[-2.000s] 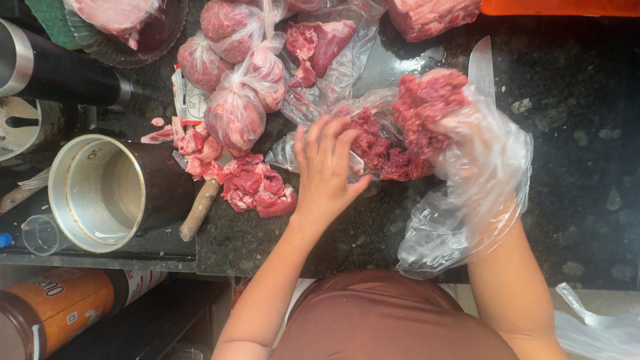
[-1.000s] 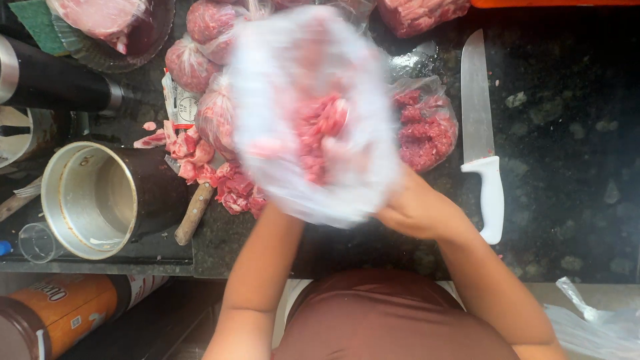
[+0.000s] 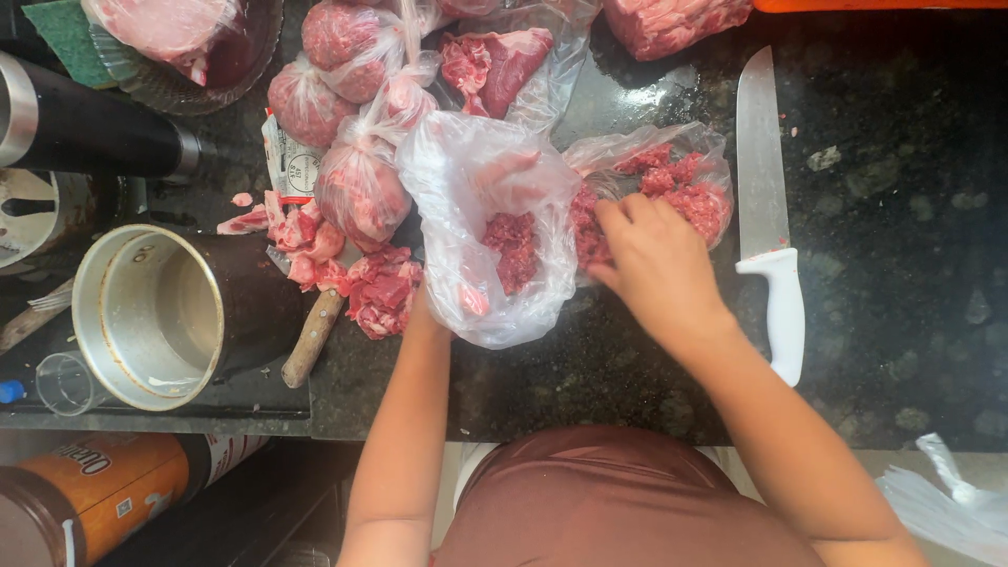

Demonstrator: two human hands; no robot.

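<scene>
A clear plastic bag (image 3: 539, 185) stands with its mouth spread, some ground meat (image 3: 513, 248) inside. Behind and under its film my left hand (image 3: 472, 295) holds it, mostly hidden. My right hand (image 3: 657, 264) reaches, fingers bent, into more ground meat (image 3: 689, 193) lying on another plastic bag just right of the first; whether the fingers grip any is unclear. Tied bags of ground meat (image 3: 362, 189) sit at the upper left of the held bag. Cut meat pieces (image 3: 382, 291) lie by my left forearm.
A white-handled knife (image 3: 768, 181) lies right of my right hand. At left are a metal pot (image 3: 150, 315), a wooden handle (image 3: 313, 339), a clear cup (image 3: 67, 383) and a black cylinder (image 3: 94, 118). Larger meat (image 3: 677, 24) rests at the back, near an orange edge (image 3: 878, 4).
The bag, raised and blurred in both hands a second ago, is now lower and held by my left hand. My right hand has moved off it to the ground meat at right.
</scene>
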